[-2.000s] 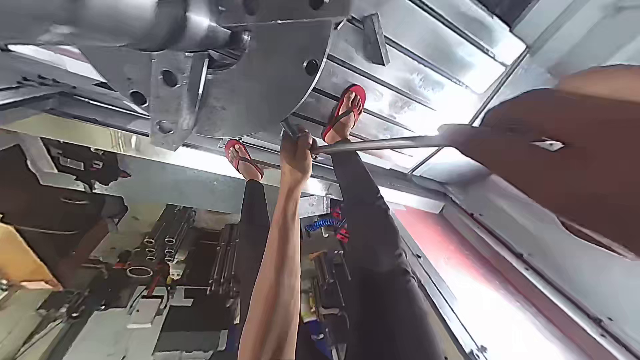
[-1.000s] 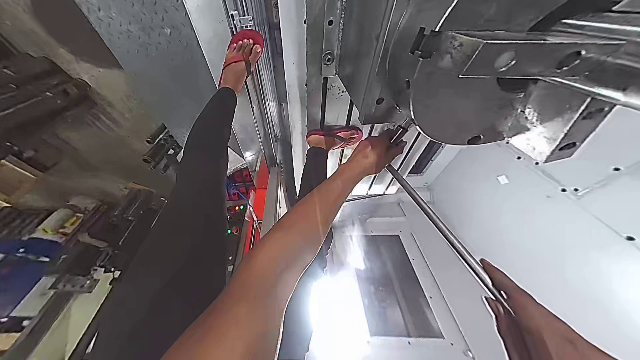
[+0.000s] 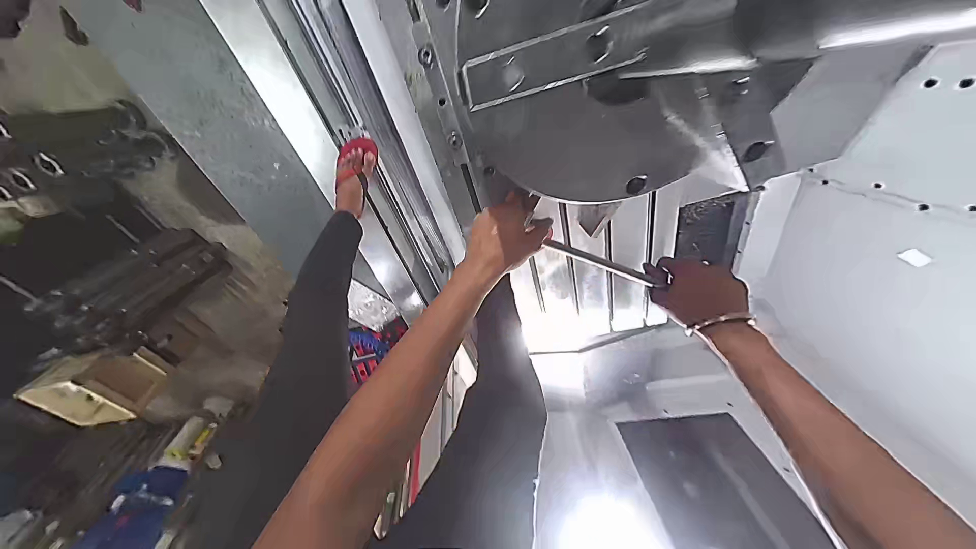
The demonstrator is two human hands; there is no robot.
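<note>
A long metal bar, perhaps a wrench handle (image 3: 598,261), runs between my hands below a round metal machine plate (image 3: 579,145). My left hand (image 3: 507,235) is closed around the bar's upper-left end, close to the plate's lower edge; what that end meets is hidden by the fingers. Around the bar's lower-right end my right hand (image 3: 698,290) is closed, with a bracelet (image 3: 720,323) on the wrist. Behind the bar lies the slotted metal machine table (image 3: 629,301).
Metal guide rails (image 3: 396,183) run along the left of the table, and a foot in a red sandal (image 3: 355,156) stands beside them. White enclosure walls (image 3: 877,267) rise at the right. An open box (image 3: 99,385) sits at lower left.
The view has swung and turned strongly. My right hand, open-fingered against the bar one second ago, is now closed around its end. My left hand stays at the other end near the plate.
</note>
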